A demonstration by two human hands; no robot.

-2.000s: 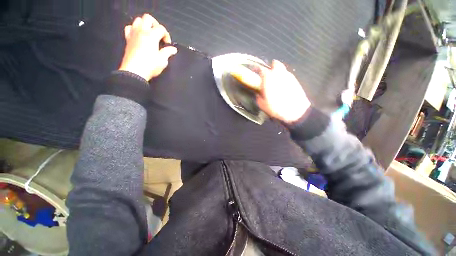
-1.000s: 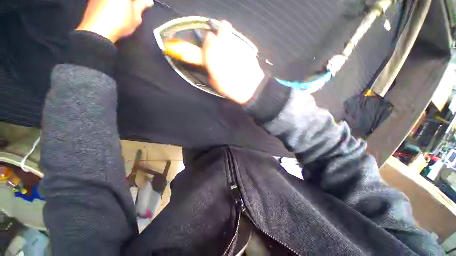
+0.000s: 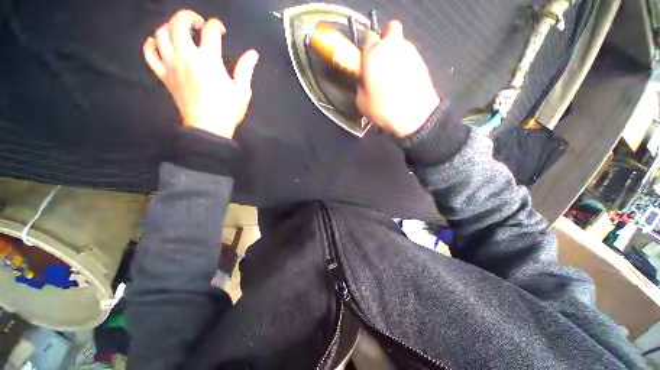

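Observation:
The steam iron (image 3: 318, 79) lies on the black cloth (image 3: 289, 162), with its silver pointed rim and dark centre showing. My right hand (image 3: 398, 79) is closed round its wooden handle, on the iron's right side. My left hand (image 3: 202, 76) rests on the black cloth to the left of the iron, not touching it, with its fingers spread and slightly bent. I see nothing held in it. The cloth's edges are hard to tell from the dark table cover.
The wrapped iron hose (image 3: 532, 61) runs up at the right. A small black cloth piece (image 3: 532, 155) lies near the table's right edge. A pale bucket (image 3: 65, 311) with coloured scraps stands below left. A brown box (image 3: 608, 282) is at the lower right.
Since one second ago, the iron and my right hand have moved right and slightly up in view. My left hand has moved right and down, and its fingers have spread.

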